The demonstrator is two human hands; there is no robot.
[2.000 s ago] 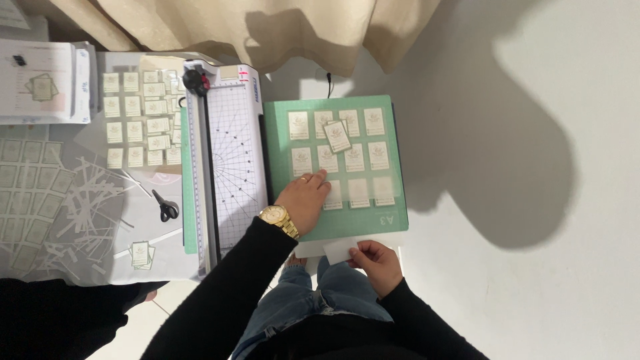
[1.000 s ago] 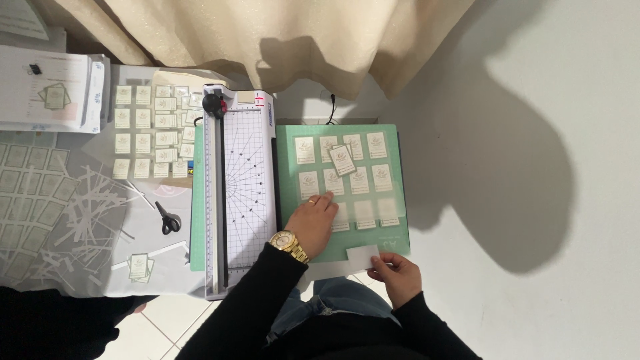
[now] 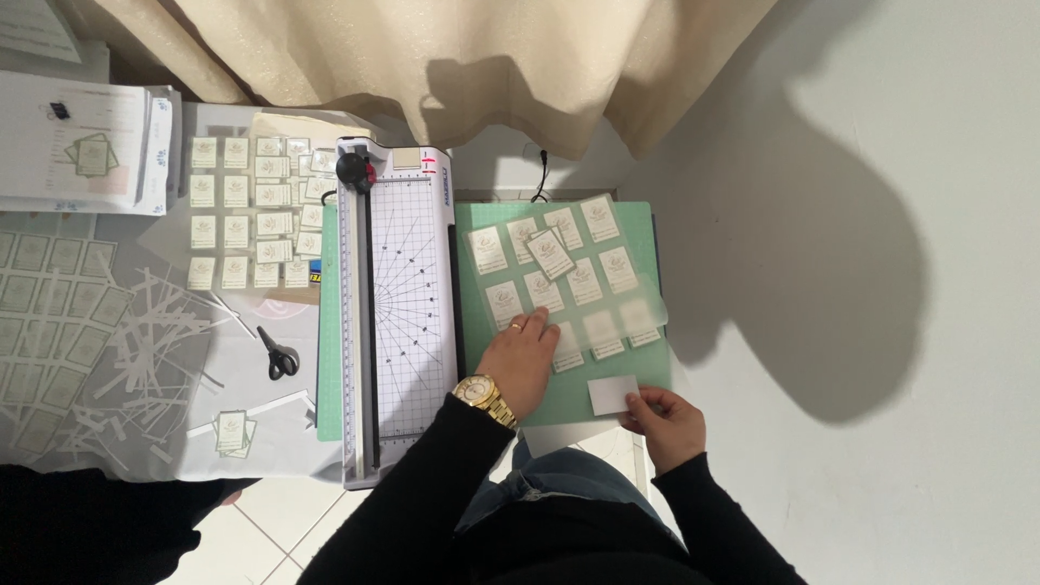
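Note:
My left hand, with a gold watch at the wrist, rests its fingers on the lower edge of a translucent plastic sheet. Rows of small printed cards show in and under this sheet, which lies tilted on the green cutting mat. One loose card lies at an angle on top of it. Between thumb and fingers, my right hand holds a small blank white card over the mat's lower right part. A few cards stick out below the sheet's edge.
A paper trimmer stands left of the mat. Further left are black scissors, paper strips, rows of cards, laminated sheets and a paper stack. A dark-clothed person is at lower left.
The translucent sheet has turned askew on the mat, and some cards now show below its edge. My right hand still holds the white card, now over the mat. The view has shifted.

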